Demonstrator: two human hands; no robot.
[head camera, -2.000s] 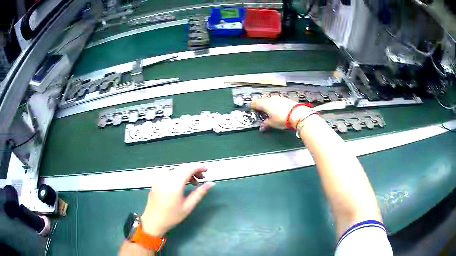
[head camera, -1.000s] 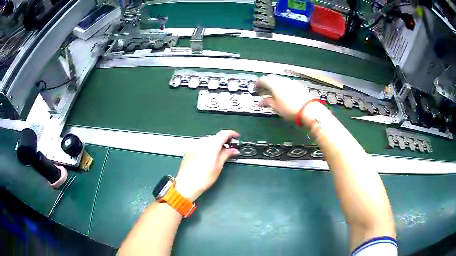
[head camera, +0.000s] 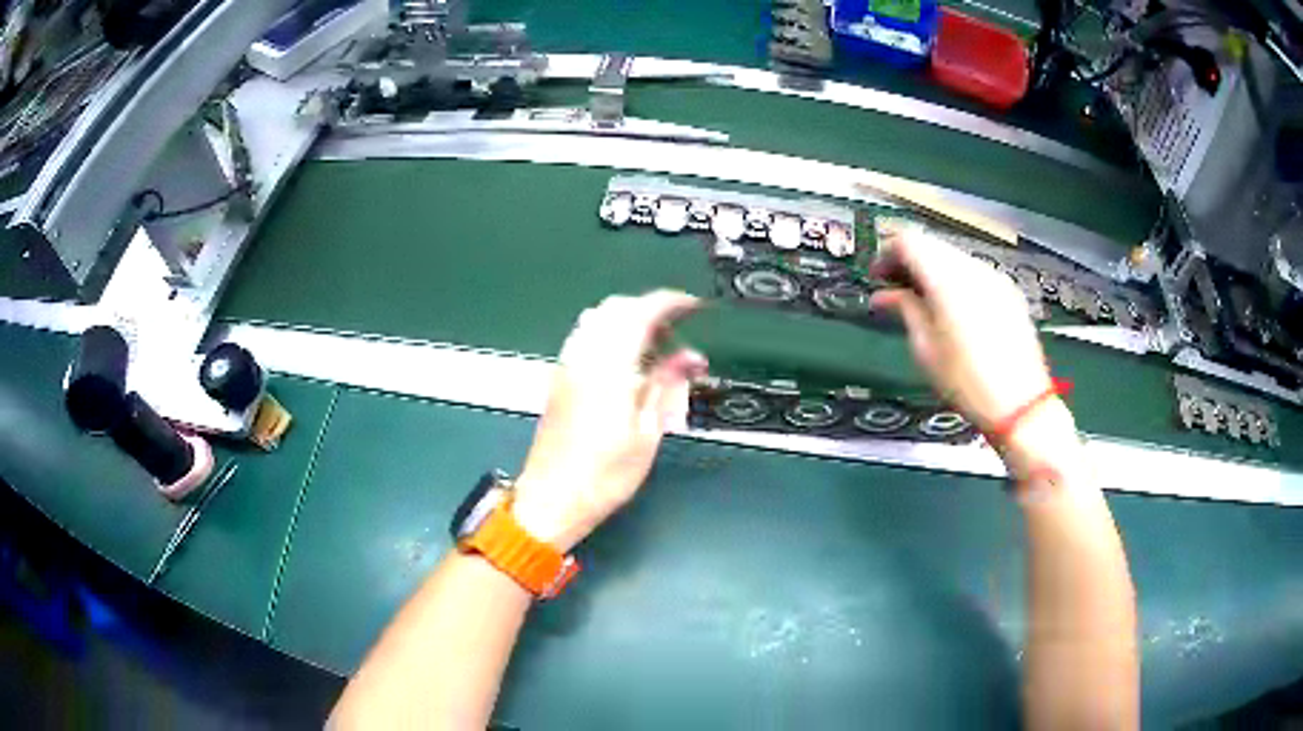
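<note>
A black ring-faced plate (head camera: 846, 416) rests on the pale rail with its rings facing me. My left hand (head camera: 615, 400) is at its left end, thumb and fingers apart, with nothing visible between them. A second dark ring-faced plate (head camera: 765, 283) is over the belt beyond, blurred. My right hand (head camera: 972, 314) is at this plate's right end, fingers curled and blurred; whether it grips the plate cannot be told. A silver-grey tabbed plate (head camera: 729, 219) lies just behind.
More tabbed plates lie on the belt at right (head camera: 1226, 411) and beside the diverter guide (head camera: 1100, 346). A side bracket with black knob (head camera: 230, 374) and roller (head camera: 155, 437) stands at left. Blue (head camera: 885, 29) and red bins (head camera: 980, 57) are at the far side. The pale guide rail (head camera: 472, 373) crosses in front.
The view has shifted. My left hand has opened at the near plate's end. My right hand has moved right. A dark ring face now shows where a silver-grey plate was beside it.
</note>
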